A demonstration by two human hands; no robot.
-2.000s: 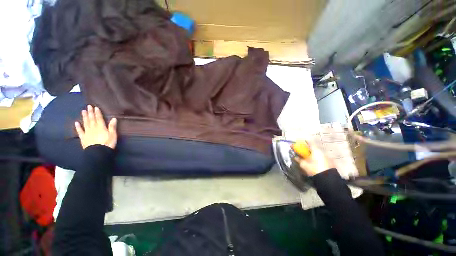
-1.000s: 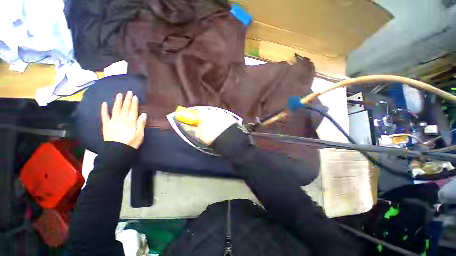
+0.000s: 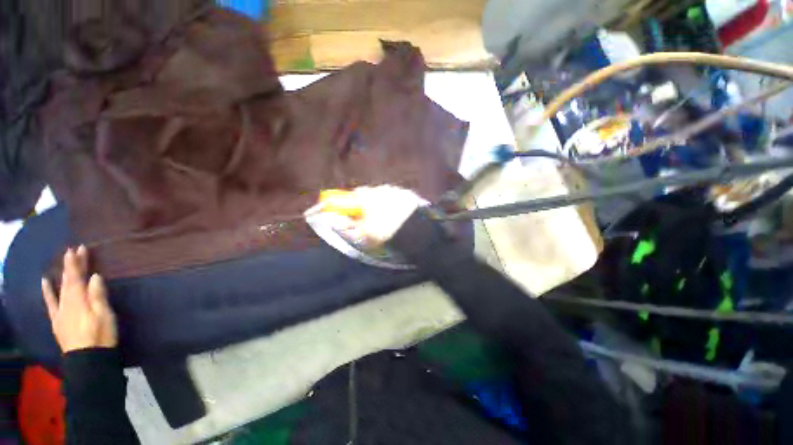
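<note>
A dark brown garment [image 3: 287,156] lies over the navy padded board [image 3: 235,295], its lower edge spread along the board and the rest crumpled behind. My right hand [image 3: 387,213] grips the steam iron [image 3: 348,240] by its orange-yellow handle. The iron's pointed end faces left and it sits on the garment's edge at the board's right half. My left hand [image 3: 83,308] lies flat with fingers apart on the garment's left edge and the board. The iron's soleplate face is hidden.
A tan hose [image 3: 661,59] and dark cable [image 3: 609,187] run from the iron to the right. A pale rest pad [image 3: 543,230] lies at the table's right end. Cardboard [image 3: 383,30] stands at the back. A red object [image 3: 42,404] is at lower left. Cluttered machinery fills the right.
Since one second ago the view has shifted and tilted, and the iron sits farther from my left hand. Two seconds ago the iron was at the board's right end.
</note>
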